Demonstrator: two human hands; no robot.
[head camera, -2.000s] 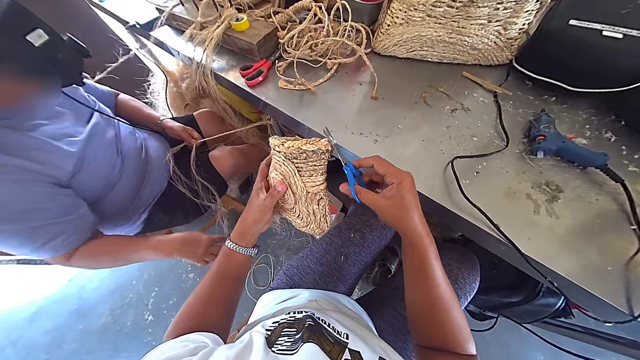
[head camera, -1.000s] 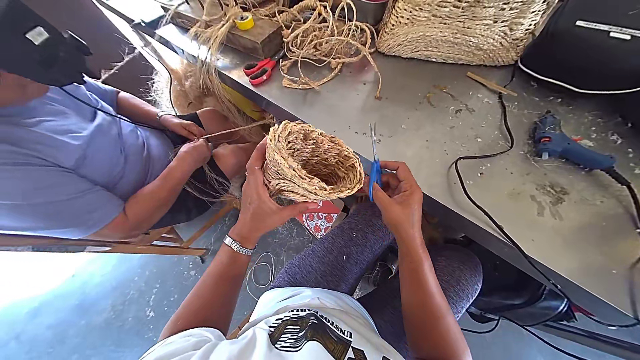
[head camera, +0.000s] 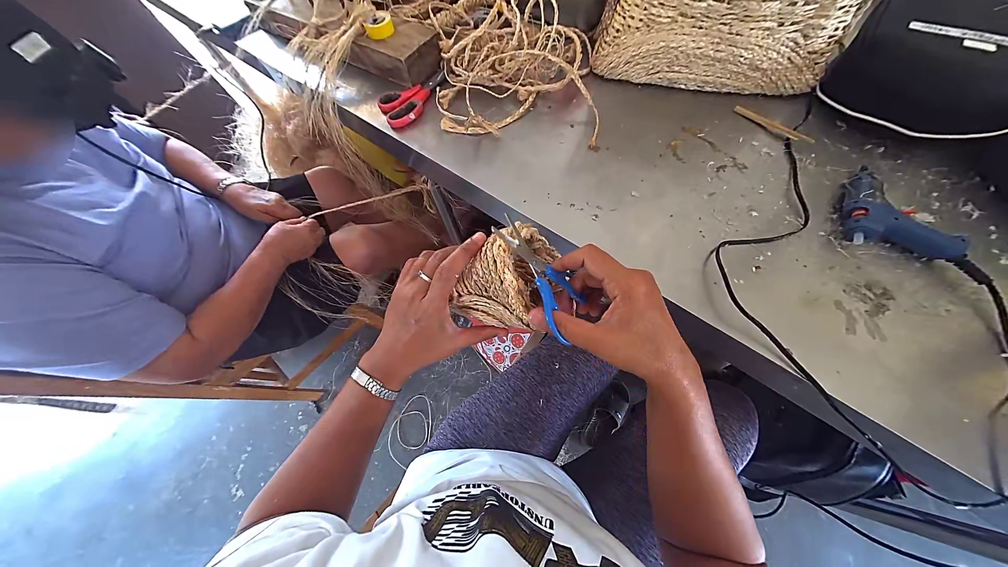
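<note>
Between my hands, above my lap, is a small basket of braided natural fibre, tilted on its side. My left hand grips it from the left, fingers along its upper side and thumb below. In my right hand are blue-handled scissors, their blades parted and pointing up and left across the basket. Some right fingers are hidden behind the handles, so whether they touch the basket is unclear.
On the metal table lie a blue glue gun with a black cord, red-handled scissors, fibre cord, a wooden stick and a large woven basket. A co-worker sits at the left, holding a fibre strand.
The small basket has turned, its open mouth no longer facing up at me as it did a second ago. My right hand has brought the blue scissors left, over the basket, and their blades have parted.
</note>
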